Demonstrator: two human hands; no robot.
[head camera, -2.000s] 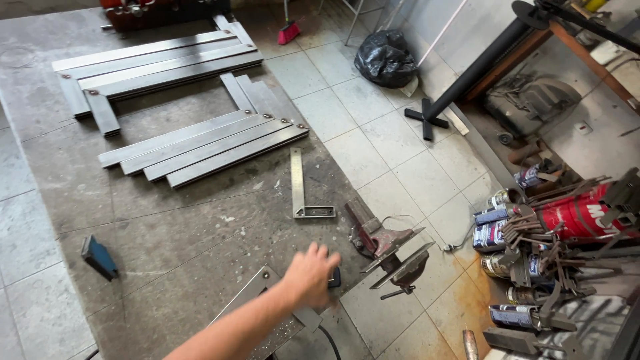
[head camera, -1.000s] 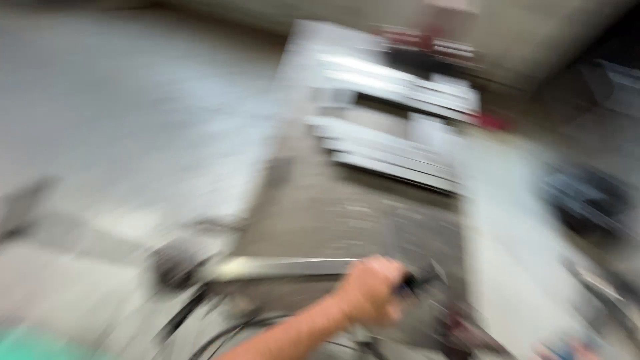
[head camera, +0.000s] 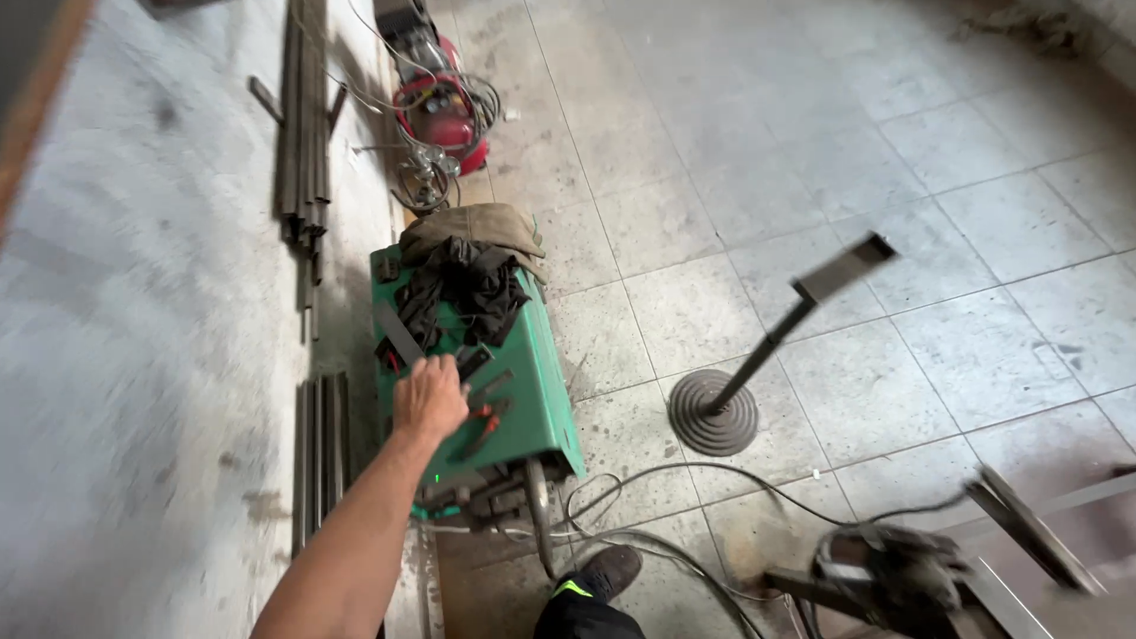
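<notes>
My left hand (head camera: 430, 399) is over the top of a green metal machine cabinet (head camera: 532, 390), its fingers curled round the lower end of a flat grey metal strip (head camera: 399, 335). The strip slants up and left from the fingers. Just right of the fingers lies a dark flat tool (head camera: 473, 364), partly hidden. Beside it are a small metal strip (head camera: 494, 384) and orange-handled pliers (head camera: 484, 426). A crumpled black cloth (head camera: 466, 284) and a brown cloth or leather piece (head camera: 475, 226) cover the cabinet's far end. My right hand is out of view.
Metal tubes (head camera: 306, 133) lean on the left wall. A red air compressor (head camera: 448, 124) stands beyond the cabinet. Right of it, a metal stand (head camera: 759, 364) rises from a ringed round base. Cables (head camera: 701, 466) cross the tiled floor near my shoe (head camera: 608, 572) and a dark machine (head camera: 896, 568).
The view has swung far from the workbench with the stacked metal frames to the green cabinet by the wall. My left hand, earlier over the bench, is now over the cabinet.
</notes>
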